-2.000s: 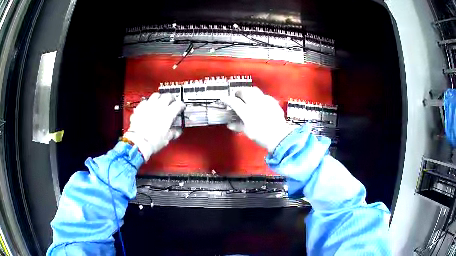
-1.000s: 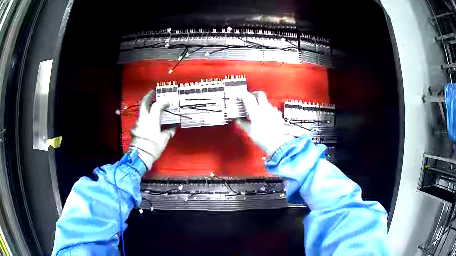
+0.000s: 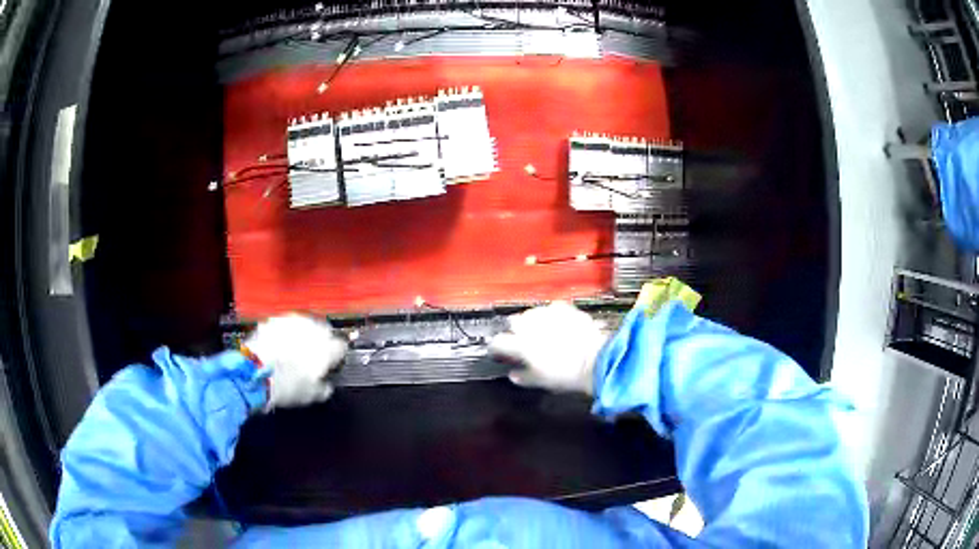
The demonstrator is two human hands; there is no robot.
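Observation:
My left hand [image 3: 297, 360], in a white glove, is at the left part of the near row of finned heatsinks [image 3: 424, 367]. My right hand [image 3: 555, 347], also gloved, is at the right part of the same row. The fingers of both hands are bent over the row's ends and partly hidden, so a firm grip cannot be told. A group of short heatsink assemblies [image 3: 392, 156] lies on the red divider sheet [image 3: 365, 257], with pins along its far edge and thin black wires on top.
More short heatsinks [image 3: 626, 174] lie at the red sheet's right edge. A far row of heatsinks [image 3: 429, 41] runs along the back, with loose wires. The black bin's walls [image 3: 757, 214] surround everything. A blue sleeve or cloth [image 3: 959, 182] shows at the right edge.
Both hands have left the middle heatsink group, which now lies free on the red sheet, and have moved to the near row. The view has shifted, so the bin contents sit higher and further left.

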